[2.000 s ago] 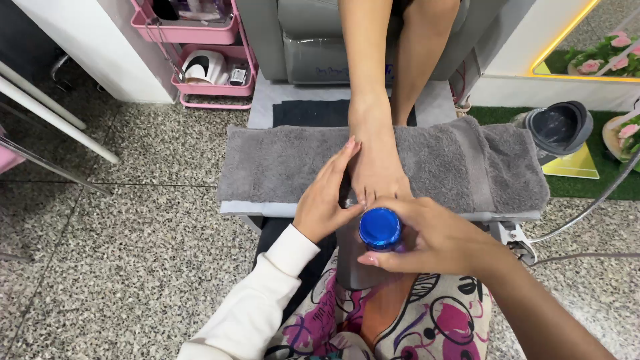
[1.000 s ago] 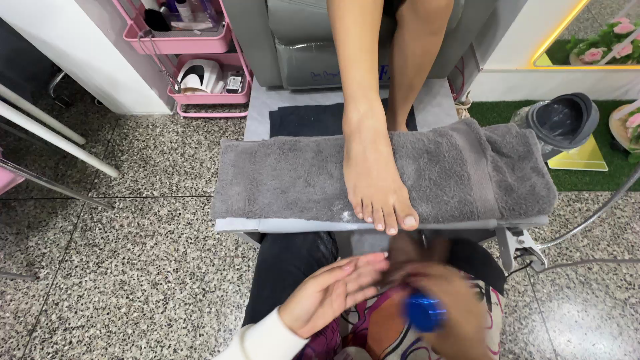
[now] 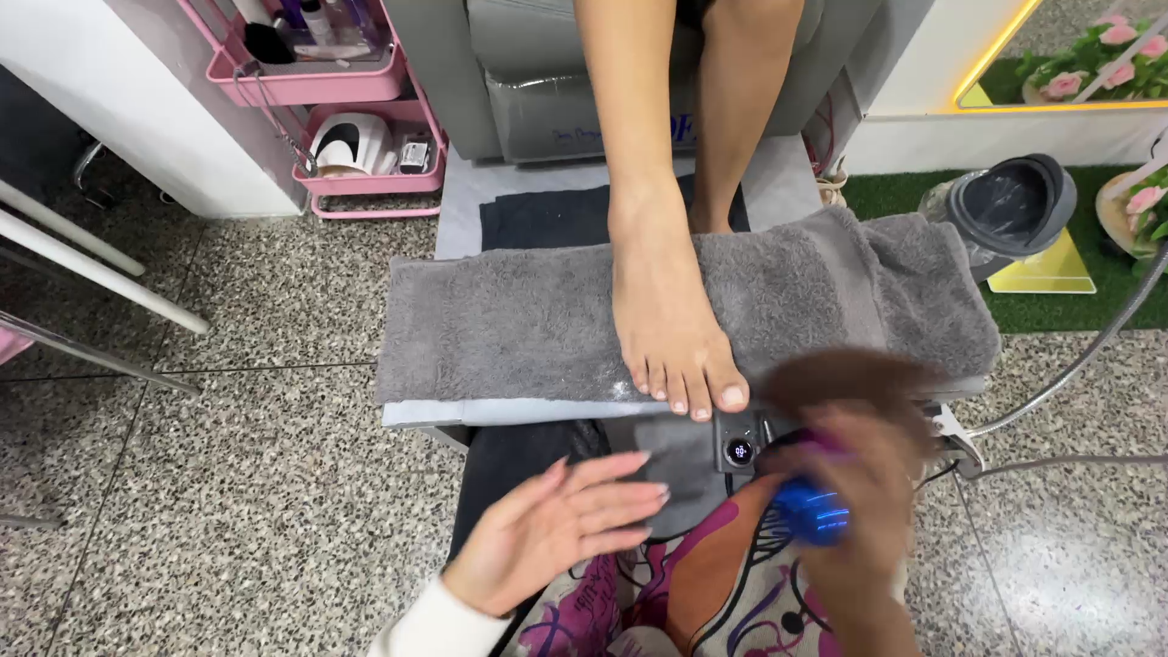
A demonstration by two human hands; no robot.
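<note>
My right hand (image 3: pixel 862 511), blurred by motion, grips a dusting brush with a blue metallic handle (image 3: pixel 810 513). The brush's brown bristles (image 3: pixel 844 379) point up and lie just right of the big toe. A person's bare foot (image 3: pixel 671 310) rests on a grey towel (image 3: pixel 502 319), toes over its front edge. A small patch of white powder (image 3: pixel 622 391) lies on the towel beside the little toe. My left hand (image 3: pixel 566 520) is palm up with its fingers spread, below the toes, touching nothing that I can see.
Below the toes is a small device with a lit round display (image 3: pixel 739 451). A pink trolley (image 3: pixel 365 87) with supplies stands at the upper left. A lidded bin (image 3: pixel 1013 210) stands at the right. A flexible metal arm (image 3: pixel 1081 365) and a cable run near the towel's right end.
My left hand has come off the foot. My right hand has moved away from the toes to the right, and the brush's bristles now point up beside them.
</note>
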